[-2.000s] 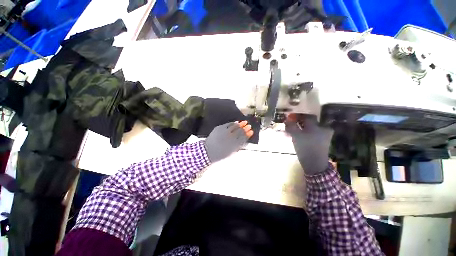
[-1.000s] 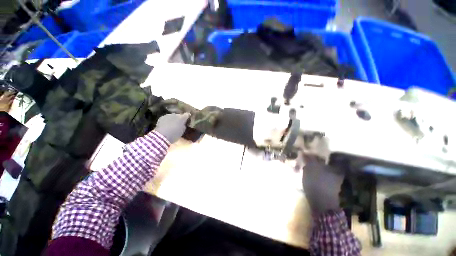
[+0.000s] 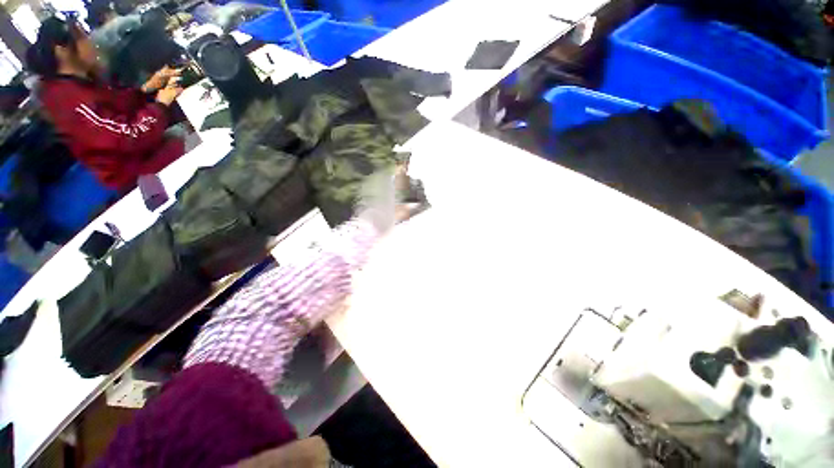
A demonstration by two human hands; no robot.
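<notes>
My left hand, in a grey glove and blurred, reaches to the right end of the bundled camouflage pieces on the side table. Its fingers are by a small dark edge of fabric, and I cannot tell if they grip it. The row of dark and camouflage bundles runs from there down to the lower left. The sewing machine is at the lower right, its needle area blurred. I see no fabric under it. My right hand is not in view.
The white machine table lies between my left hand and the machine. Blue crates and a heap of dark fabric are beyond it. A person in a red jacket sits at the upper left. A dark piece lies on the far table.
The view has swung left. My left hand has moved from the needle area to the bundles. The joined strip no longer shows beside the needle. My right hand has left the picture.
</notes>
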